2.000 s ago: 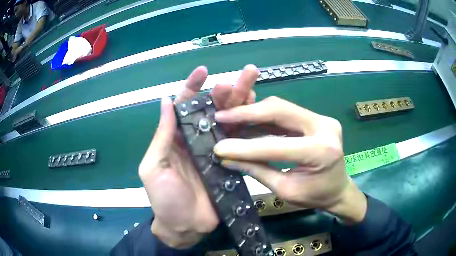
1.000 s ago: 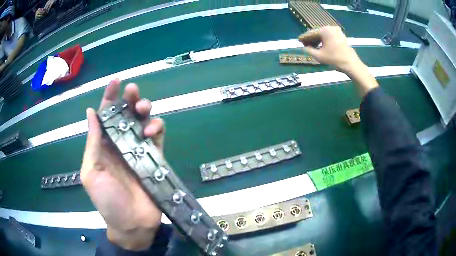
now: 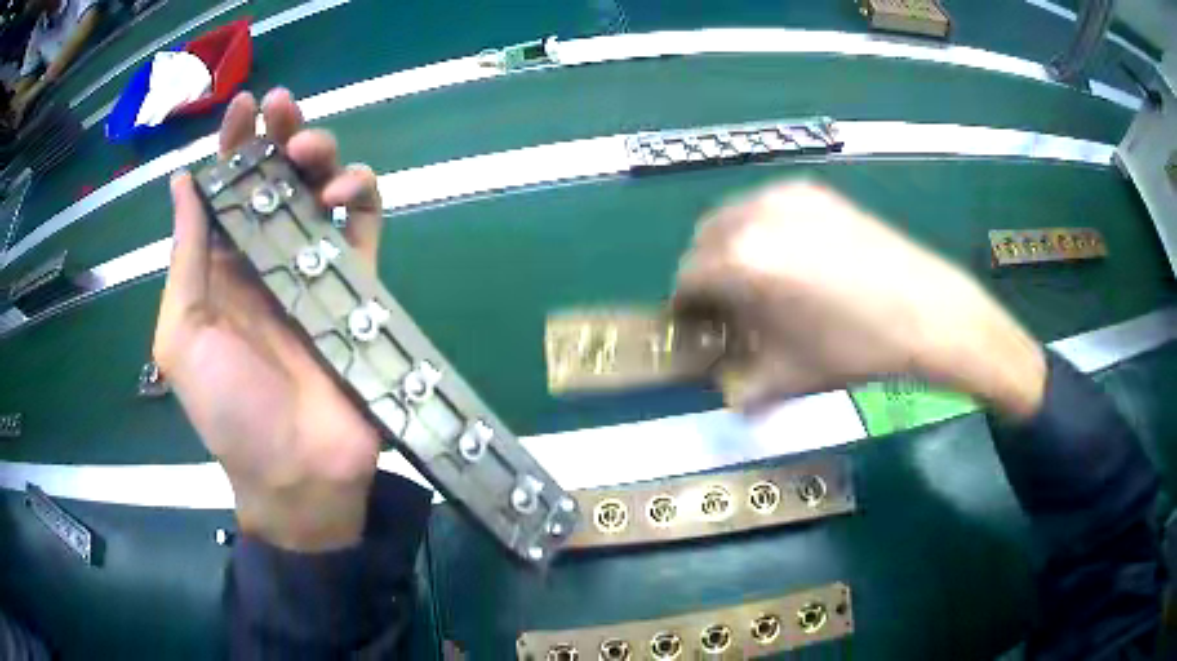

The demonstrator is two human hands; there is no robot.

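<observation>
My left hand holds a dark grey fixture base tilted, its upper end at the fingers and its lower end toward the bench. Silvery round pieces sit in its stations. My right hand, blurred, grips the right end of a brass-coloured plate above the green belt. Two more brass-coloured plates with round holes lie on the near bench, one beside the base's lower end and one nearer me. A small silvery piece shows at my left fingers.
Another brass-coloured plate lies on the belt at right. A grey bar rests on the far white rail. A green label is partly behind my right hand. Red and blue bins stand far left. A person's arm shows top left.
My right hand has come back from the far belt toward me, now with a brass-coloured plate. The grey bar seen on the middle belt is no longer visible there. My left hand still holds the base.
</observation>
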